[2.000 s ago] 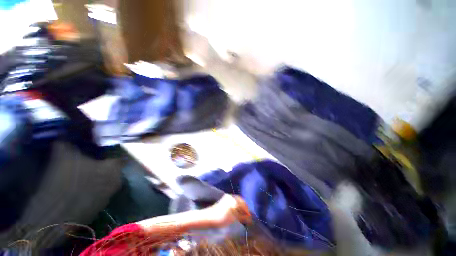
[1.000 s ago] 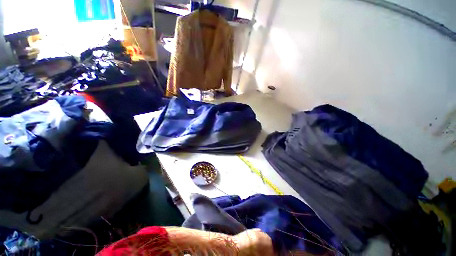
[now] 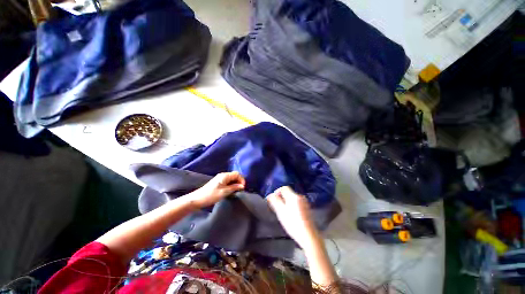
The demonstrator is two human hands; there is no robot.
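A grey jacket with shiny navy lining [image 3: 265,152] lies on the near part of the white table and over its edge. My left hand [image 3: 221,188] pinches the jacket's grey front edge beside the lining. My right hand [image 3: 289,209] is slightly blurred, just right of it over the jacket, with its fingertips together; what it pinches is too small to tell. A round dish of gold-brown buttons [image 3: 138,132] sits beyond the jacket to the left.
A folded jacket pile [image 3: 121,57] lies at the far left, a taller pile [image 3: 311,74] at the far right. A yellow tape measure [image 3: 219,105] lies between them. A black plastic bag [image 3: 403,169] and dark spools with orange ends [image 3: 388,225] are at the right.
The view has tilted down and turned right, so the brown jacket has left the picture. Both hands now show over the jacket; earlier only one forearm and part of a hand showed.
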